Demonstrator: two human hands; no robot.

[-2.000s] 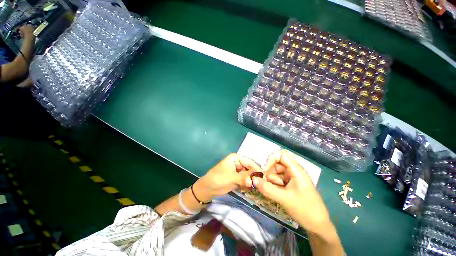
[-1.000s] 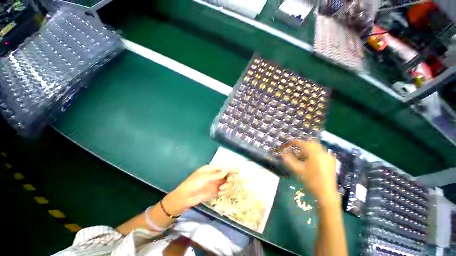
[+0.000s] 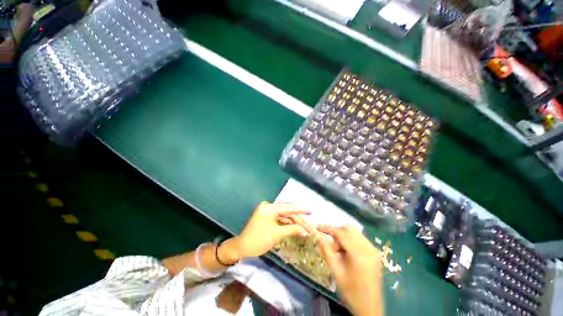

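My left hand [image 3: 268,228] and my right hand [image 3: 350,250] meet over the white sheet [image 3: 308,200], fingertips close together. The view is blurred, and I cannot tell whether a small piece is between the fingers. Small cream pieces [image 3: 305,258] lie heaped on the sheet under my hands. The main blister tray stack [image 3: 364,145] stands just beyond the sheet, with gold-yellow tops in its far rows and silver-purple units in its near rows.
Loose pieces [image 3: 389,256] lie on the green mat right of the sheet. Dark labelled bags [image 3: 446,237] and another blister tray [image 3: 512,268] are at right. A clear tray stack [image 3: 99,65] is at far left. A shelf edge [image 3: 370,43] runs behind.
My right hand has come back from the near edge of the main tray to my left hand over the sheet. The whole view has shifted a little.
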